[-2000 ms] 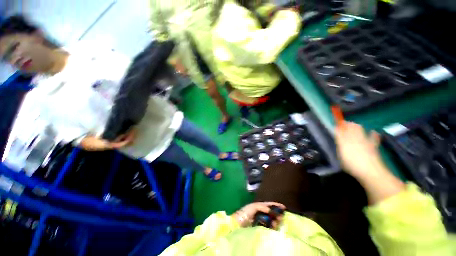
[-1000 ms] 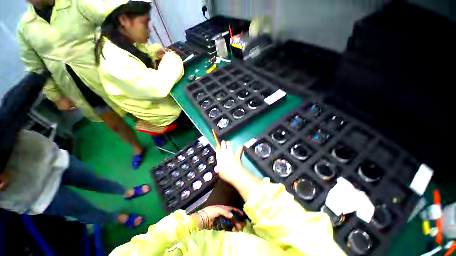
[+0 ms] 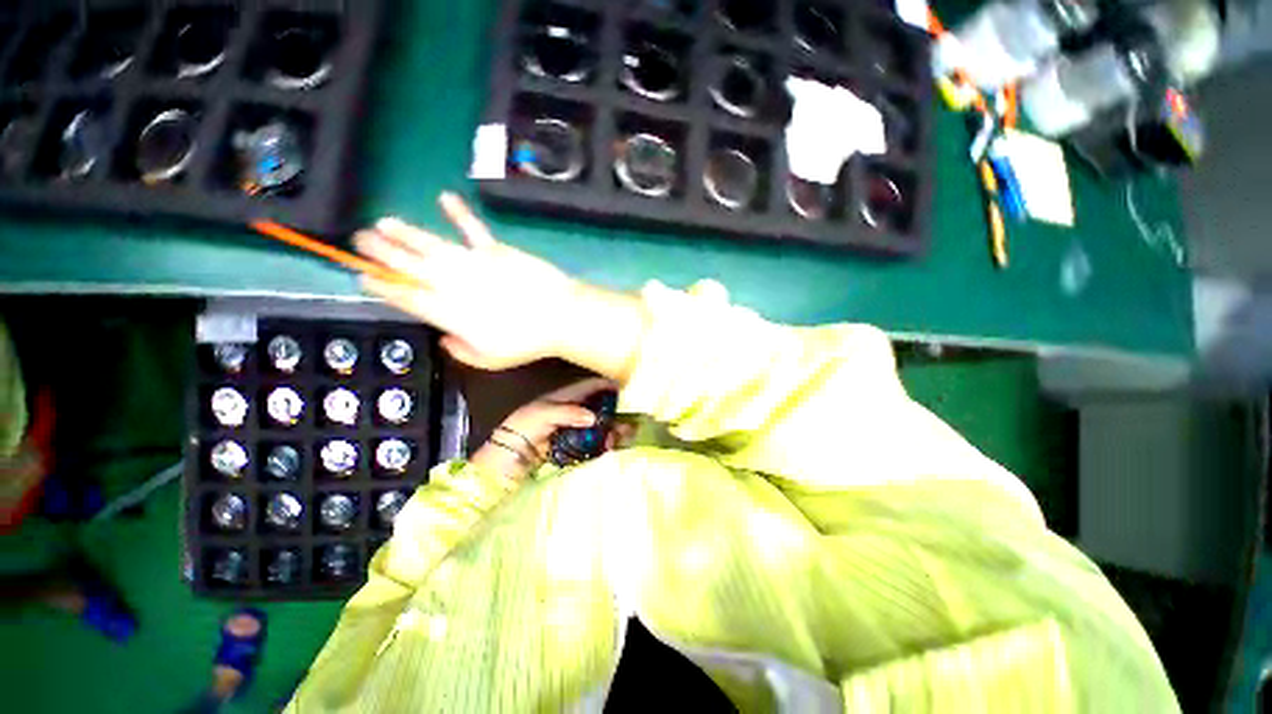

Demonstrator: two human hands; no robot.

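Observation:
My right hand (image 3: 467, 290) is stretched over the bench edge and holds an orange tweezers or pry stick (image 3: 310, 247) between its fingers, its tip pointing left toward a tray. My left hand (image 3: 541, 426) is low against my body and is closed on dark round watch heads (image 3: 582, 438); how many is hidden. A foam tray with round parts (image 3: 500, 193) lies on the bench ahead, with a white wipe (image 3: 831, 128) on it. Another foam tray (image 3: 318, 195) lies at the upper left.
A filled tray (image 3: 311, 481) sits below bench level at left. The green bench (image 3: 781, 290) carries bottles (image 3: 993, 42), a blue tool (image 3: 1009, 191), a yellow-orange tool (image 3: 993, 212) and white paper (image 3: 1039, 179) at right. A person's sandalled foot (image 3: 240, 644) shows at lower left.
The view has swung right and down, so the bench now runs across the top. The coworkers have mostly left the picture. My hands still hold the orange tool and the watch heads.

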